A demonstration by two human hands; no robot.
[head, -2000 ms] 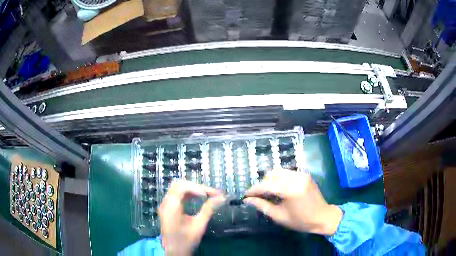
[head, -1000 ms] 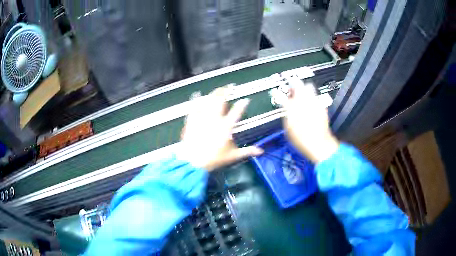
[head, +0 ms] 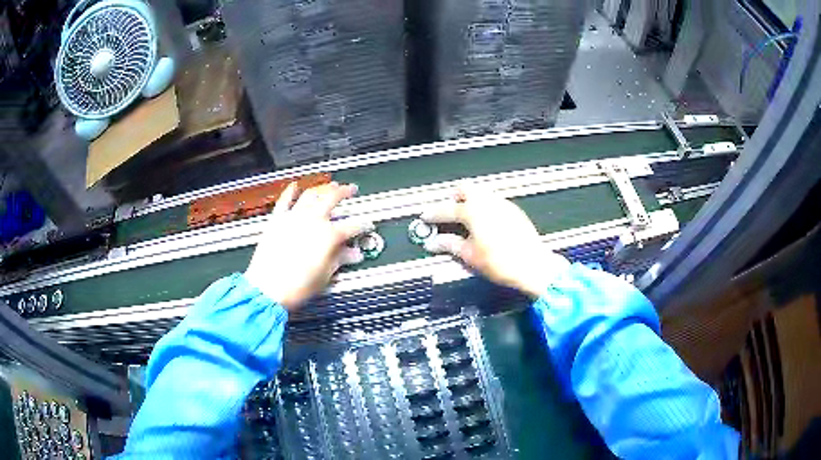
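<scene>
My left hand (head: 311, 243) is over the near belt lane, with thumb and fingertips on a small round unit (head: 370, 243). My right hand (head: 491, 235) faces it, with thumb and finger around a second round unit (head: 420, 231). Both units have a silver ring and some green at the edge, and lie at the green conveyor belt (head: 396, 235) with a small gap between them. The clear blister tray (head: 383, 395) is below my hands, its right columns holding black parts. Its left part is hidden by my left sleeve.
Several round units (head: 40, 302) sit at the belt's left end. A silver-white bracket (head: 630, 198) crosses it at right. An orange-brown fixture (head: 239, 204) is on the far lane. A tan board with round units (head: 45, 431) is at lower left. A fan (head: 103, 61) and grey tray stacks (head: 329, 81) stand behind.
My hands have moved from the tray up to the belt's right end, then left to mid-belt, each now at a round unit. The view has shifted, and the blue bin no longer shows.
</scene>
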